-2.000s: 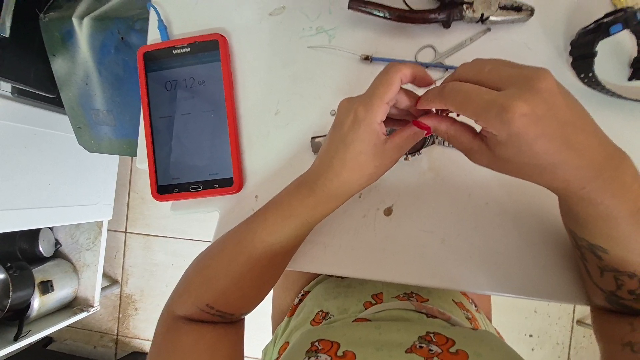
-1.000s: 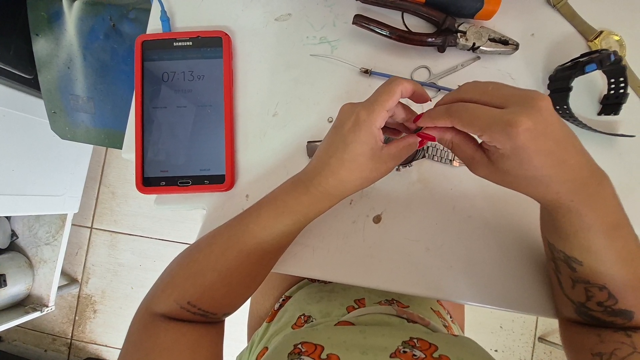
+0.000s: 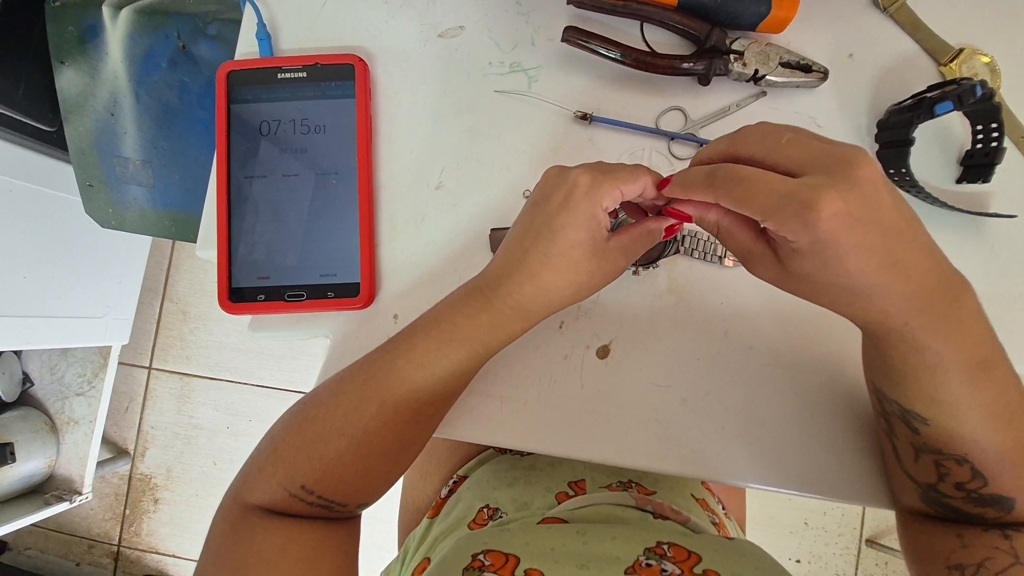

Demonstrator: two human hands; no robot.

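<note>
Over the white table, my left hand (image 3: 572, 228) and my right hand (image 3: 792, 208) meet at the fingertips, thumbs and forefingers pinched together. Whatever they pinch is too small or too hidden to make out. Right beneath the fingers lies a wristwatch with a metal link bracelet (image 3: 706, 246); its case is mostly covered by my left hand. A dark strap-like piece (image 3: 498, 238) sticks out to the left of my left hand. Behind the hands are small metal scissors (image 3: 694, 126) and a thin blue-handled tool (image 3: 640, 128) with a fine curved wire tip.
Pliers with dark brown handles (image 3: 704, 56) lie at the back beside an orange and black handle (image 3: 748, 12). A black digital-style watch (image 3: 904, 132) and a gold-coloured watch (image 3: 972, 68) are at the right. A Samsung tablet in a red case (image 3: 366, 184) lies at the left, cabled.
Both hands stay joined over the watch, with only slight finger shifts. The view has moved, bringing more of the pliers and the gold-coloured watch into sight.
</note>
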